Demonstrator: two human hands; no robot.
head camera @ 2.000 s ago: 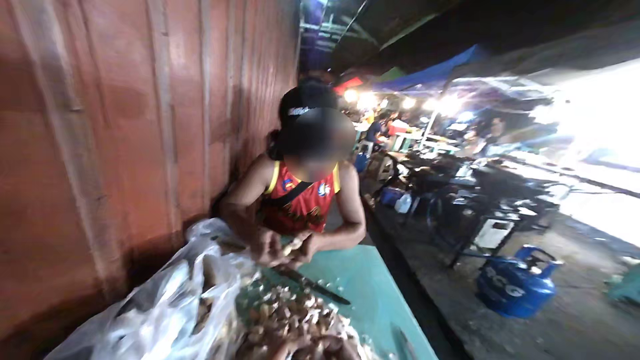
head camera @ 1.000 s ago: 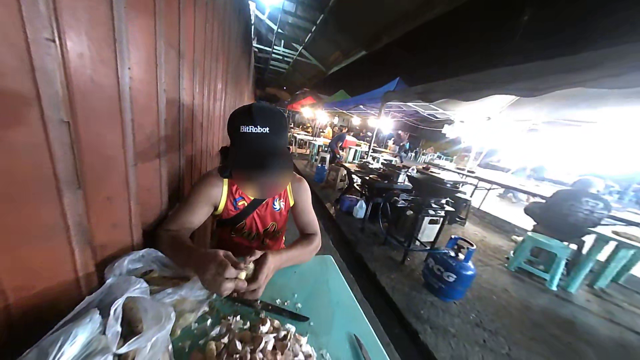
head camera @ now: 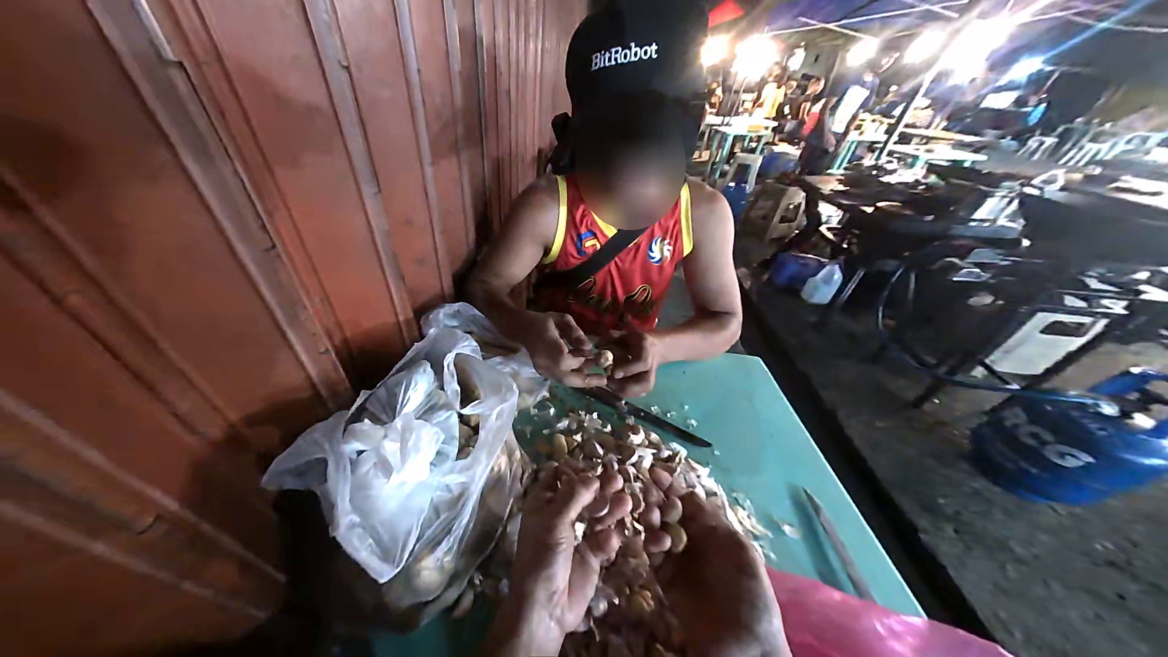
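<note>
Both my hands are low in the middle of the head view, over a pile of garlic cloves and skins (head camera: 630, 447) on a green table (head camera: 721, 392). My left hand (head camera: 566, 538) is palm up with curled fingers; whether a clove lies in it is unclear. My right hand (head camera: 707, 557) is cupped beside it, its fingers among cloves, and I cannot tell if it grips any. A dark-bladed knife (head camera: 662, 422) lies beyond the pile. A second knife (head camera: 835, 543) rests near the right table edge. Plastic bags (head camera: 411, 456) with contents stand left of the pile.
Across the table sits a person (head camera: 620, 255) in a red sleeveless shirt, holding a small pale clove. A corrugated metal wall (head camera: 228, 274) runs along the left. Pink plastic (head camera: 867, 625) covers the near right corner. A blue gas cylinder (head camera: 1077, 438) stands on the ground at right.
My two hands now show over the garlic pile; neither was plainly visible in the earlier frames. The view has tilted down toward the table.
</note>
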